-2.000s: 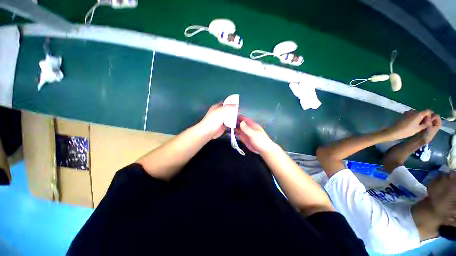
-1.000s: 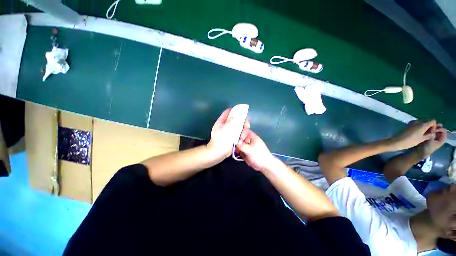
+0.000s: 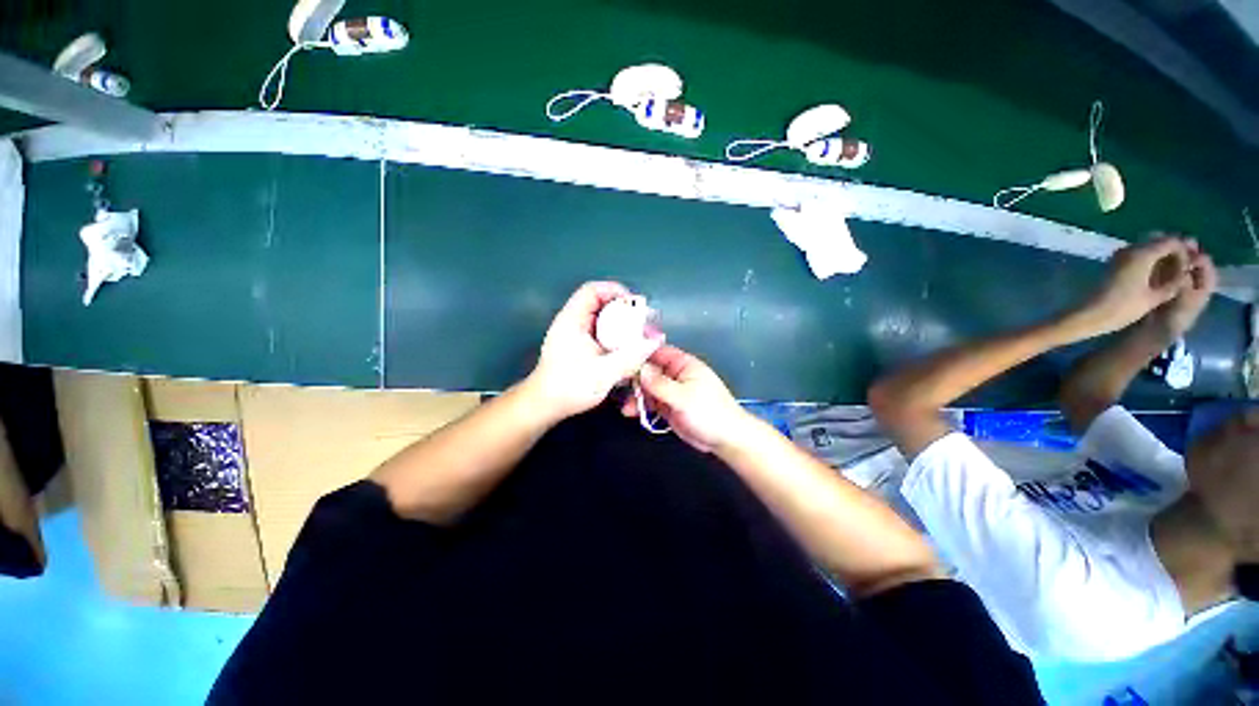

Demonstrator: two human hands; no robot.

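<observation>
A cream-white rounded housing (image 3: 621, 323) is held in front of me above the dark green bench. My left hand (image 3: 581, 350) is closed around it, and part of it is hidden by the fingers. My right hand (image 3: 685, 396) is just to the right and slightly below, its fingertips pinching the white wrist cord (image 3: 649, 404) by the housing. The cord's loop hangs down between the hands. The hands are close together, and I cannot tell what detail lies under the fingers.
Paired cream ovals and marked cylinders (image 3: 649, 97) with loops lie along the green belt, behind a pale rail (image 3: 552, 159). A white cloth (image 3: 823, 240) and a crumpled scrap (image 3: 113, 254) lie on the bench. A carton (image 3: 332, 448) stands below left. A person (image 3: 1029, 538) works at right.
The housing has turned from a long upright shape to a rounder, end-on one, lower between the fingers. The view has shifted, and more paired units show at the upper left.
</observation>
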